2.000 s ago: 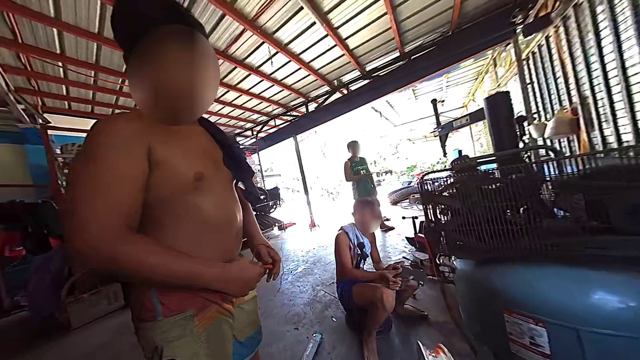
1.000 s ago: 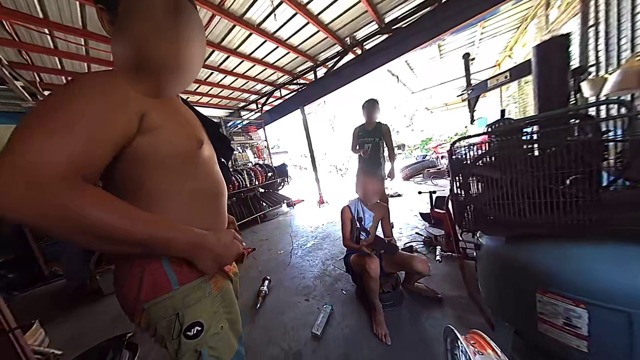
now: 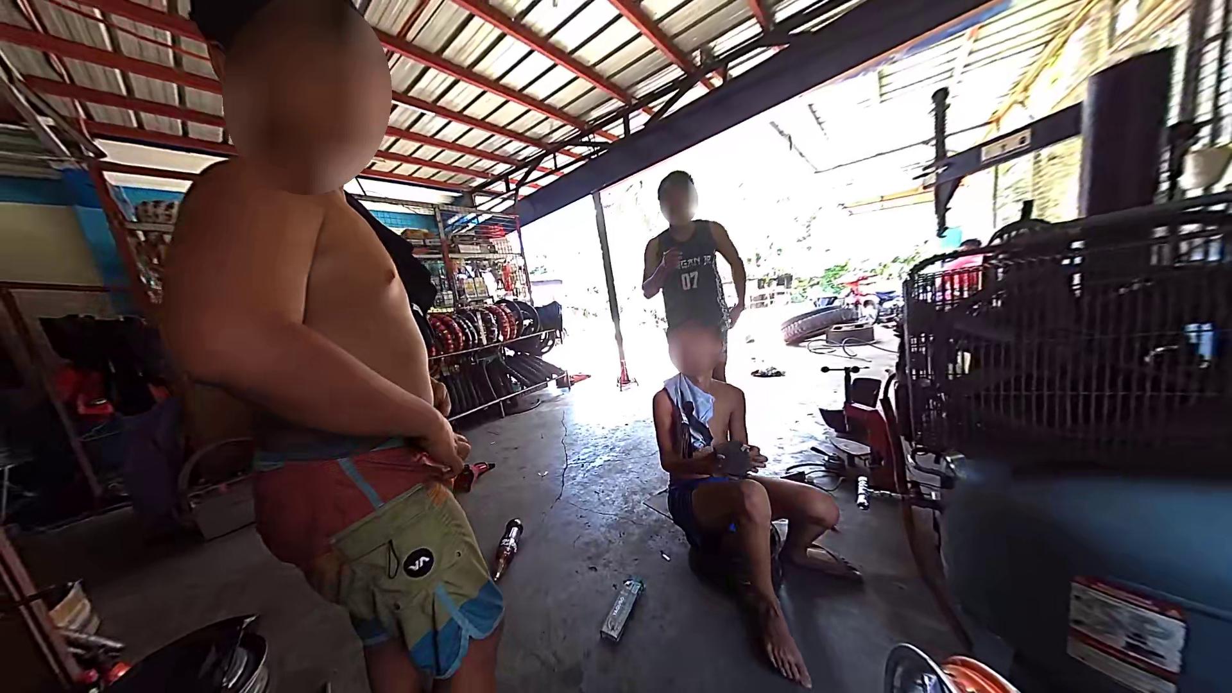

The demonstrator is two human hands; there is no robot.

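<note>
Neither my left hand nor my right hand is in the head view. A shirtless person in patterned shorts (image 3: pixel 414 568) stands close on the left, both of that person's hands together at the waist. Further off, a seated person with a white cloth (image 3: pixel 689 402) over one shoulder holds a dark object (image 3: pixel 733 458) in both hands. Behind, another person in a dark sleeveless jersey (image 3: pixel 691 274) stands. On the concrete floor lie a long narrow box (image 3: pixel 622 610) and a dark bottle-shaped thing (image 3: pixel 507 547).
A blue tank (image 3: pixel 1011 568) and a wire-mesh guard (image 3: pixel 1059 337) stand close on the right. An orange wheel rim (image 3: pixel 972 674) is at the bottom edge. Bottom left holds a dark round container (image 3: pixel 197 659). Racks of tires (image 3: pixel 481 327) stand at the back left.
The person in the jersey has come nearer, standing behind the seated person. The view has shifted, bringing the bottle-shaped thing and more of the floor into sight.
</note>
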